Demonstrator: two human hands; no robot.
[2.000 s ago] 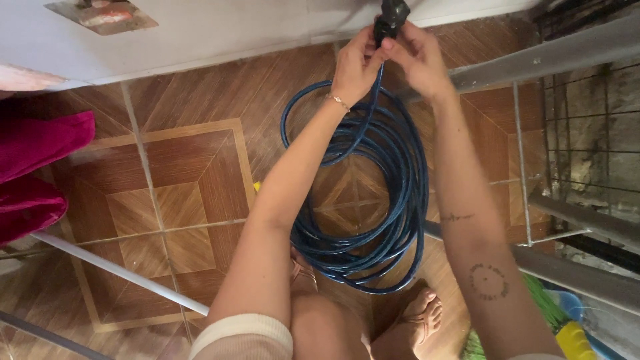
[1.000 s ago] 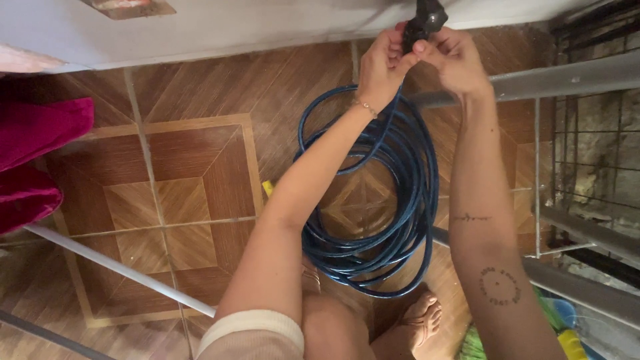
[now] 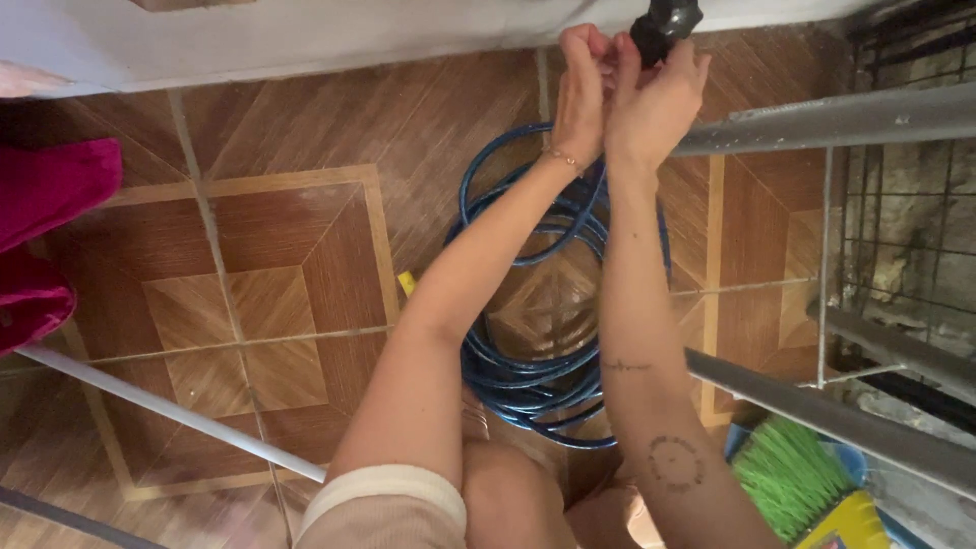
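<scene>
At the top of the head view, my left hand (image 3: pixel 583 99) and my right hand (image 3: pixel 656 107) are close together, just below a black knobbed fitting (image 3: pixel 665 29) near the wall. The fingers of both hands touch at the fitting's lower end, but what lies between them is hidden. A blue hose (image 3: pixel 526 374) lies in loose coils on the tiled floor under my forearms. One stretch of it rises toward my wrists, and my arms cover part of the coil.
Grey metal bars (image 3: pixel 831 122) cross the right side beside a wire grid (image 3: pixel 907 221). A green-bristled broom (image 3: pixel 789 473) with a yellow head is at the lower right. Magenta cloth (image 3: pixel 53 191) hangs at the left, above a pale pole (image 3: pixel 168 412). A white wall (image 3: pixel 343 38) runs along the top.
My right hand has turned and now stands more upright beside my left, with its back to the camera. My forearms have come closer together, covering more of the coil's right side.
</scene>
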